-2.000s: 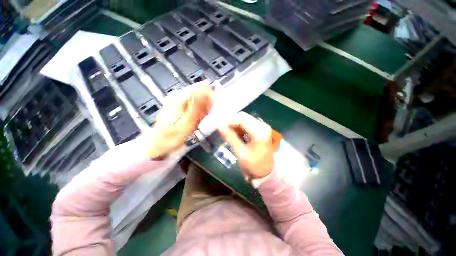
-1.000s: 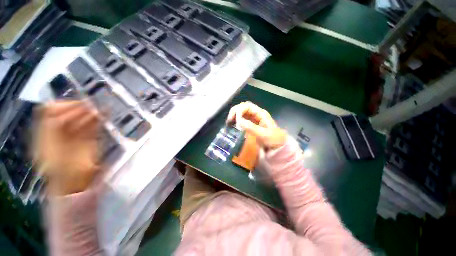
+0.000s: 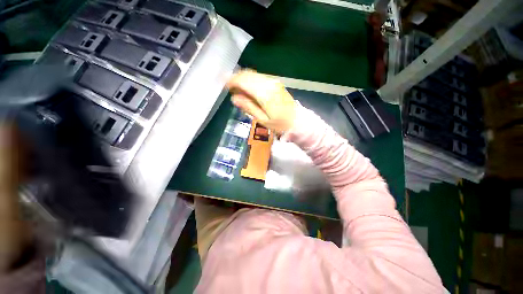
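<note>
My left hand (image 3: 12,195) is blurred and cut off by the left edge; a large blurred dark thing (image 3: 86,172) is right beside it, and I cannot tell whether the hand grips it. My right hand (image 3: 264,100) hovers over the far end of the orange jig (image 3: 257,159), fingers curled; its fingertips are blurred. The jig lies on the green bench with a dark recess near its far end. A clear strip of adhesive pieces (image 3: 228,150) lies left of it. A clear blister tray (image 3: 163,92) of black housings (image 3: 129,54) lies at the upper left.
A white interleaf sheet (image 3: 189,95) sticks out under the tray. A dark striped block (image 3: 367,115) is at the bench's far right corner. Stacked trays of black housings (image 3: 441,109) stand beyond it on the right, below a pale slanted bar (image 3: 441,49). The bench's near edge runs before my body.
The view has swung right. My left hand has moved to the left edge, with the dark blurred thing now beside it. My right hand has shifted to the jig's far end, uncovering more of the jig.
</note>
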